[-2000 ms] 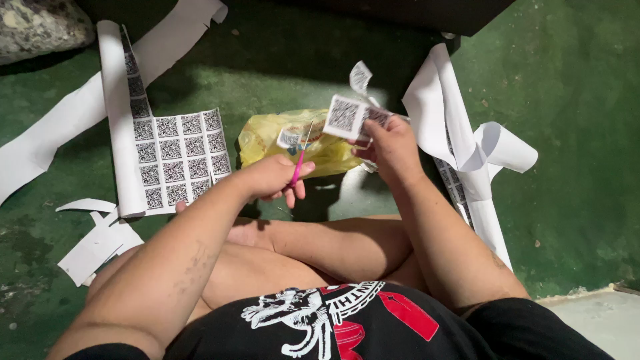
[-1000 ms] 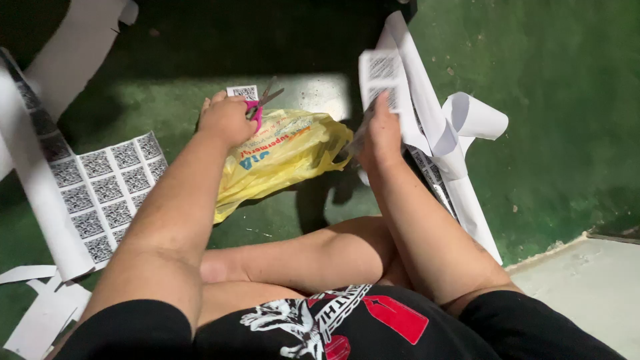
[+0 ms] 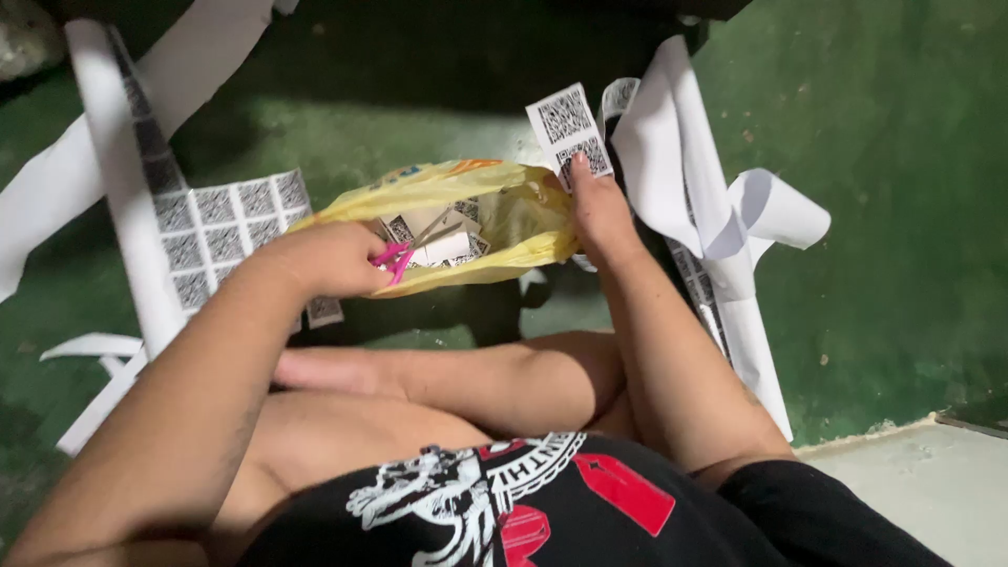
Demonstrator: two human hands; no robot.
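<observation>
A yellow plastic bag (image 3: 512,264) lies in front of me with its mouth spread wide, and several cut paper pieces with printed codes (image 3: 449,240) show inside. My left hand (image 3: 339,256), at the bag's left edge, holds pink-handled scissors (image 3: 398,256) whose blades point into the mouth. At the bag's right edge is my right hand (image 3: 598,205), with a paper strip of two printed codes (image 3: 565,116) under its thumb. Whether its hidden fingers also grip the bag's rim is hard to see.
On the green floor at left lies a partly rolled sheet of printed codes (image 3: 224,213), with white paper scraps (image 3: 98,346) below it. Curled long white paper (image 3: 732,268) lies at right. My crossed legs (image 3: 488,386) are below the bag. A pale floor edge (image 3: 906,465) shows at lower right.
The bag, lying flattened one second ago, is now spread at its mouth between my hands, showing paper pieces inside. The scissors have moved down from above the bag to its mouth.
</observation>
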